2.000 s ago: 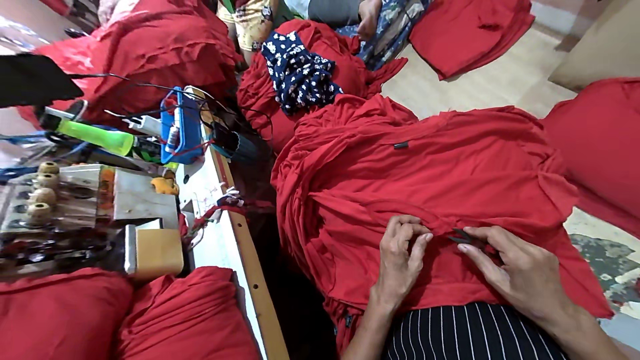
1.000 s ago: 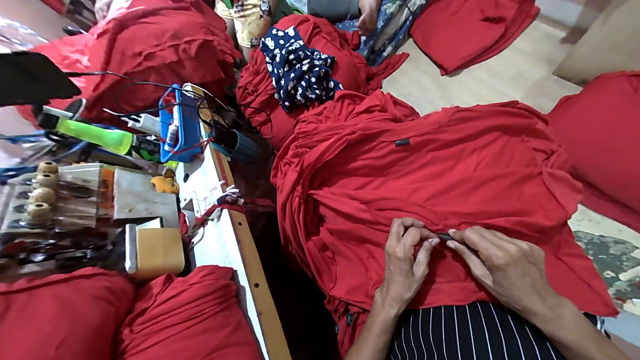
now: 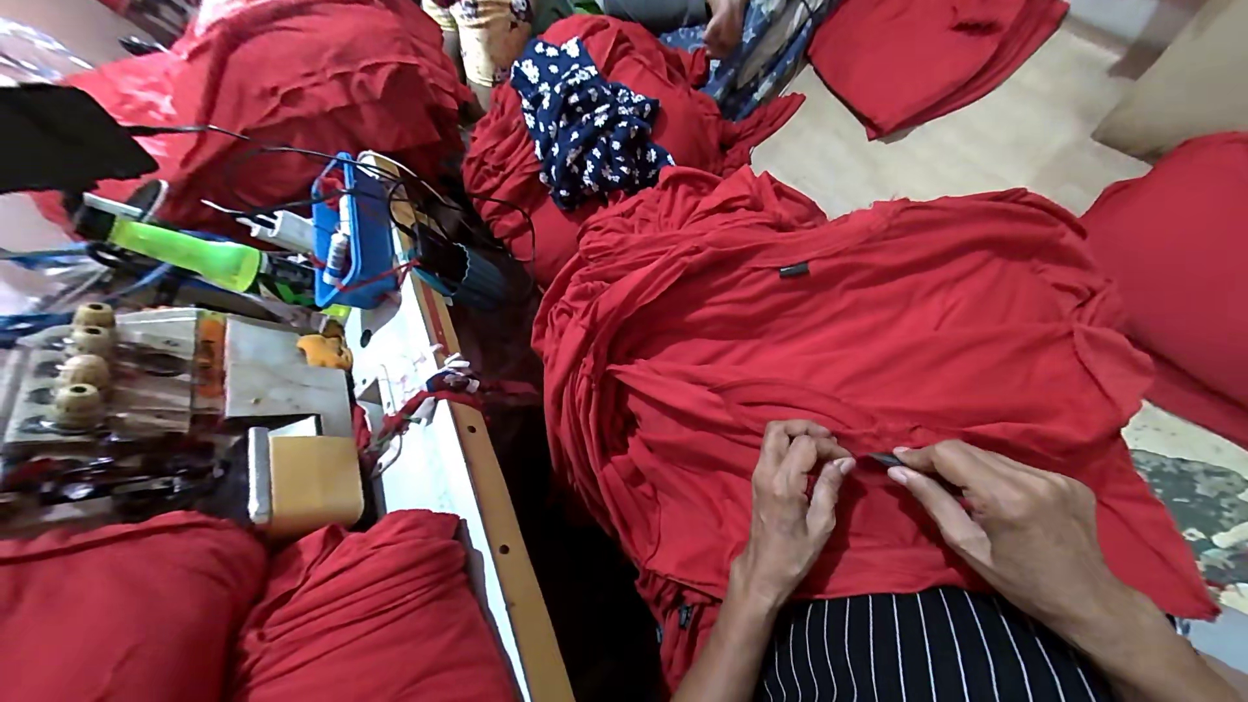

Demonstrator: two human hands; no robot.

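A red knit garment (image 3: pixel 936 341) lies spread over my lap, with a small black label (image 3: pixel 795 270) at its neckline. My left hand (image 3: pixel 795 487) pinches a fold of its red fabric between thumb and fingers. To its right, my right hand (image 3: pixel 1004 517) holds a small dark piece (image 3: pixel 885 459) between thumb and index finger, its tip pointing toward my left hand. Whether that piece is a tool or a label cannot be told. A small gap lies between the two hands. Black striped cloth (image 3: pixel 916 643) covers my legs.
At left stands a sewing machine (image 3: pixel 288 370) on a white table with a wooden edge (image 3: pixel 487 507), beside a blue plastic basket (image 3: pixel 366 234). Red fabric piles (image 3: pixel 370 614) lie nearby. Ahead are a navy floral cloth (image 3: pixel 590 122), more red cloth and part of another person (image 3: pixel 723 27).
My hands were together at the dark piece one second ago; now they are slightly apart, with the piece at my right fingertips.
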